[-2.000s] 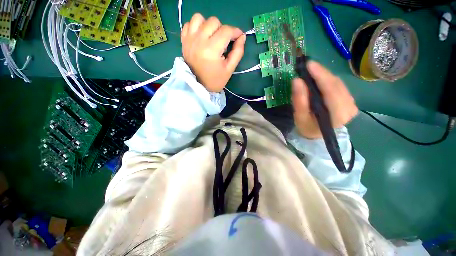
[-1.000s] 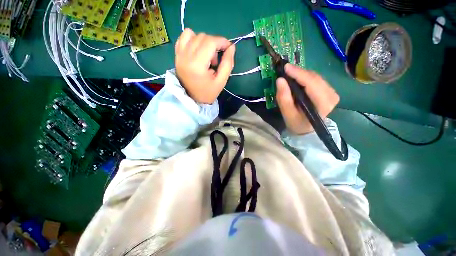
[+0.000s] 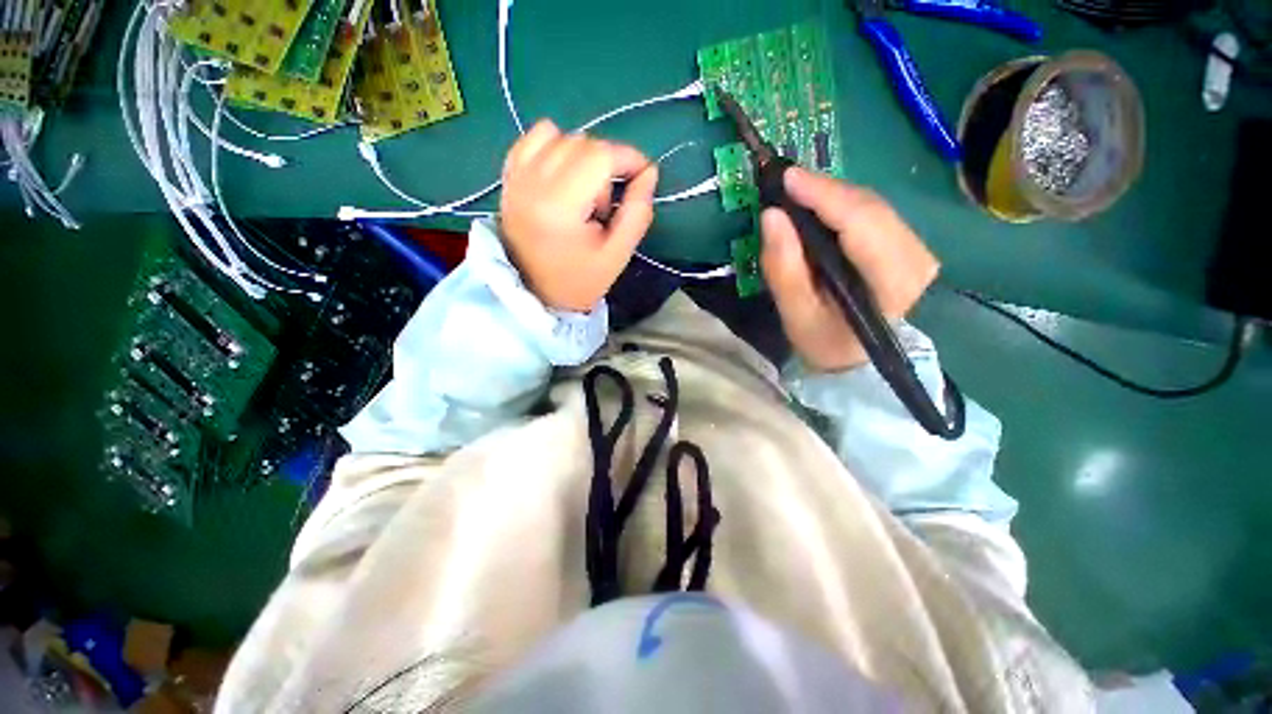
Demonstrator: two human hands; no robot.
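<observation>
A green circuit board (image 3: pixel 788 91) lies on the green mat, solder side up. White leads (image 3: pixel 635 108) run left from its notched edge. My right hand (image 3: pixel 851 265) holds the black soldering iron (image 3: pixel 837 279) like a pen. The iron's tip is at the board's upper left, near the top lead's joint. My left hand (image 3: pixel 575 216) is left of the board, below the top lead, fingers curled. A very thin wire, perhaps solder (image 3: pixel 679 148), sticks out from its fingertips towards the board; its end looks clear of the joint. The hand and iron cover the board's lower right part.
Blue-handled cutters (image 3: pixel 907 84) and a round tub with silvery filling (image 3: pixel 1056 137) lie right of the board. Stacked yellow and green boards (image 3: pixel 405 70) with white leads are upper left. Larger dark green boards (image 3: pixel 188 370) are below the bench edge. A black cord (image 3: pixel 1116 380) runs right.
The iron's tip has moved from the board's upper middle to its upper left edge and stayed there. My left hand has dropped slightly, and its thin wire has drawn back from the tip.
</observation>
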